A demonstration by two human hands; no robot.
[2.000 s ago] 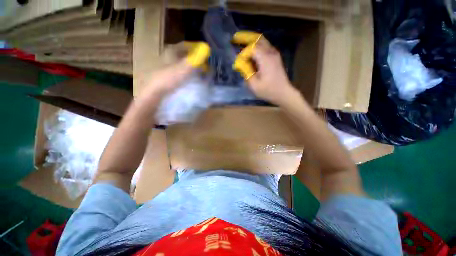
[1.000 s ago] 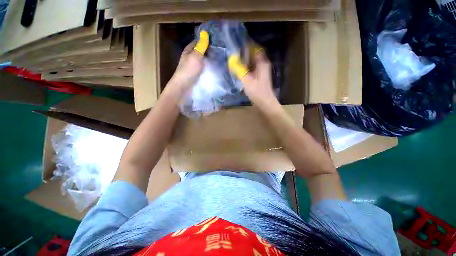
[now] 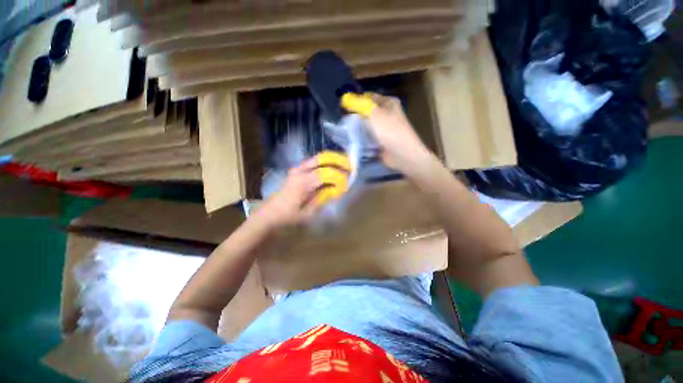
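My right hand [image 3: 382, 120], with yellow finger cots, holds a black moulded part [image 3: 329, 81] above the far side of the open packing carton [image 3: 479, 112]. The part is tilted, its far end over the carton's back edge. My left hand [image 3: 311, 187], also with yellow cots, holds blurred clear poly bags [image 3: 346, 135] over the carton's near side. The bags touch or overlap the part's near end; whether the part is inside one is too blurred to tell. Dark rows [image 3: 281, 123] show inside the carton.
Stacked cardboard sheets [image 3: 299, 30] stand beyond the carton. A second stack [image 3: 82, 82] at left bears two black parts. A bag supply carton [image 3: 150, 232] is low at left. A black bin liner [image 3: 592, 149] with clear plastic is at right. A red stool [image 3: 651, 325] shows lower right.
The earlier filmy dark piece is no longer in my hands. My right hand now holds a bare-looking black part; my left hand has moved nearer to me. The view has shifted, showing more of the stacks.
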